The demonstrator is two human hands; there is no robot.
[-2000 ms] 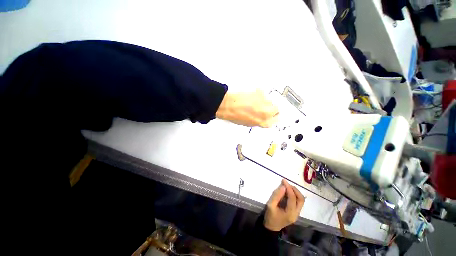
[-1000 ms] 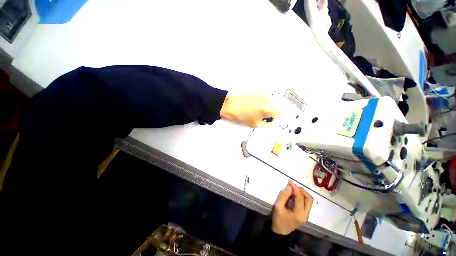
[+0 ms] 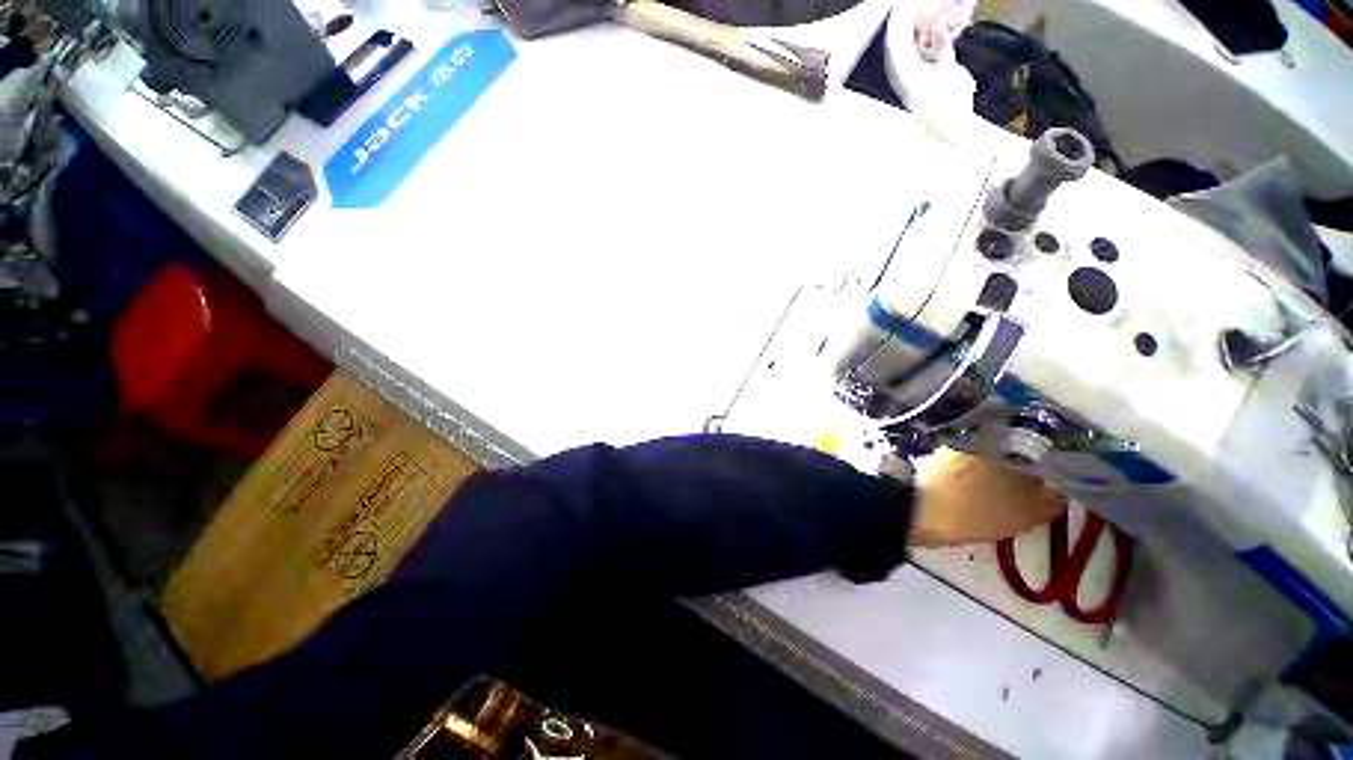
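My left hand (image 3: 982, 500) reaches from the lower left in a dark sleeve, in under the white sewing machine head (image 3: 1172, 327). Its fingers are beside the red-handled scissors (image 3: 1065, 572); whether they hold anything is hidden. The shiny metal take-up guard (image 3: 950, 389) and needle parts are just above my wrist. A small yellow part (image 3: 828, 441) shows at the left of the needle area. The pale machine bed (image 3: 779, 364) is set in the white table. My right hand is not in view.
A blue JACK sticker (image 3: 420, 119) and small dark plate (image 3: 276, 195) are at the table's left end. A grey machine part (image 3: 238, 60) and wooden-handled tool (image 3: 727, 45) lie behind. A cardboard box (image 3: 319, 505) and red stool or bin (image 3: 208, 356) stand below the edge.
The view has swung, showing more of the table's left end. My left hand has moved from the bed to under the machine head. My right hand has left the view.
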